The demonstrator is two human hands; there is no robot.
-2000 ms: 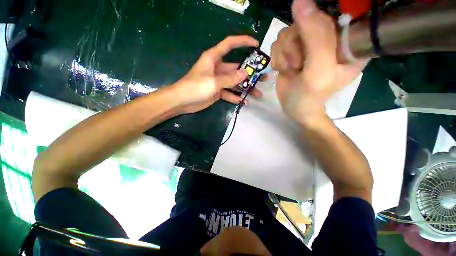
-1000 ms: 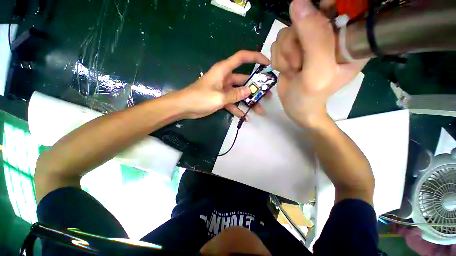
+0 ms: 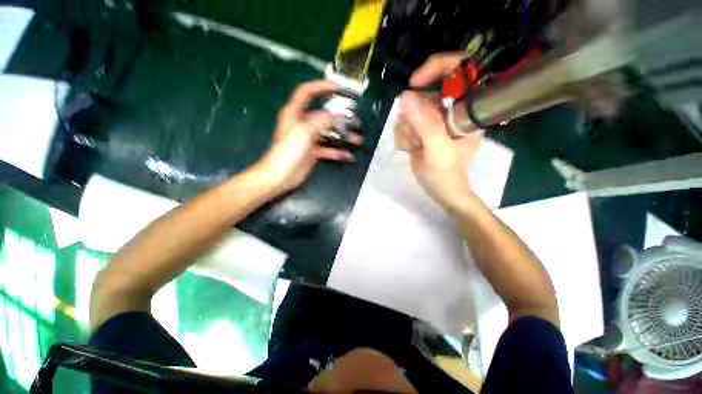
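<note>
The small circuit board unit [image 3: 340,114] is blurred, pale with dark edges, in my left hand. My left hand [image 3: 302,138] holds it above the dark green bench, left of the white sheet [image 3: 400,223]. My right hand [image 3: 432,138] is partly curled beside the thick grey-brown tube [image 3: 531,96], just below the red fitting [image 3: 460,80]. The tube hides part of the hand, and blur hides whether its fingers hold anything.
A yellow and black striped bar [image 3: 360,35] stands beyond my left hand. A dark blurred heap lies right of it. A large grey block [image 3: 670,50] is at upper right. A white fan [image 3: 672,312] stands at lower right. More white sheets lie on both sides.
My left hand has moved left with the unit, away from my right hand. My right hand sits lower and further left in view. The view has shifted, showing more of the striped bar and grey block.
</note>
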